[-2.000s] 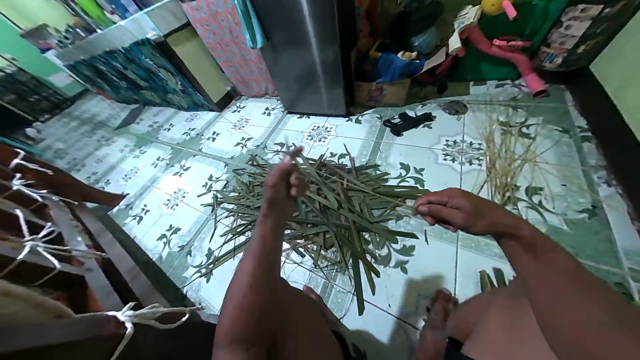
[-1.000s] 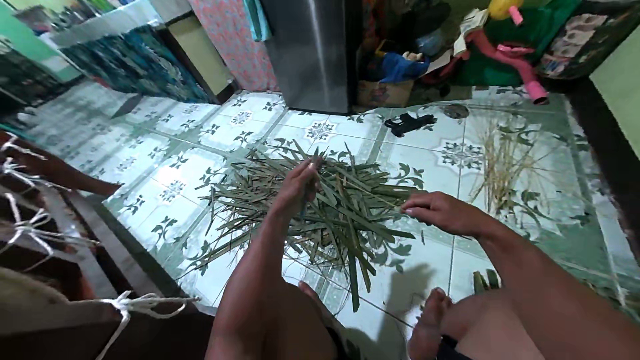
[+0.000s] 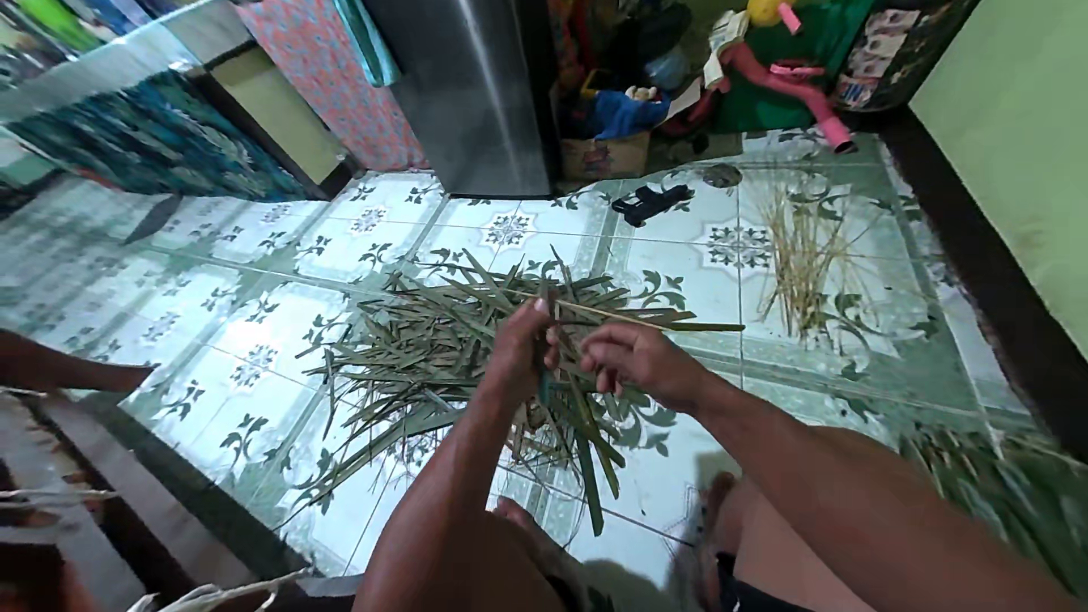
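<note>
A loose heap of narrow green leaf strips [image 3: 425, 340] lies on the tiled floor. Over its right part, my left hand [image 3: 523, 344] is closed on a slim tool [image 3: 545, 387] with a teal handle, perhaps a knife; the fingers hide much of it. Just to the right is my right hand [image 3: 637, 361], fingers curled, close to the left one; whether it pinches a strip cannot be told. A thin pale leaf rib [image 3: 603, 313] slants past both hands. Thin tan ribs [image 3: 799, 263] lie in a separate bundle at the right.
A black toy-like pistol [image 3: 653, 204] lies beyond the heap, near a round floor drain [image 3: 722, 175]. More green leaves [image 3: 1003, 484] are at the lower right. Behind stand a dark refrigerator [image 3: 476, 93] and a cardboard box [image 3: 605, 158]. Wooden slats with white ties are at the lower left.
My right hand has moved left, close to my left hand; they were farther apart before. A thin pale rib now shows by the hands. The view has shifted, bringing leaves at the lower right into sight.
</note>
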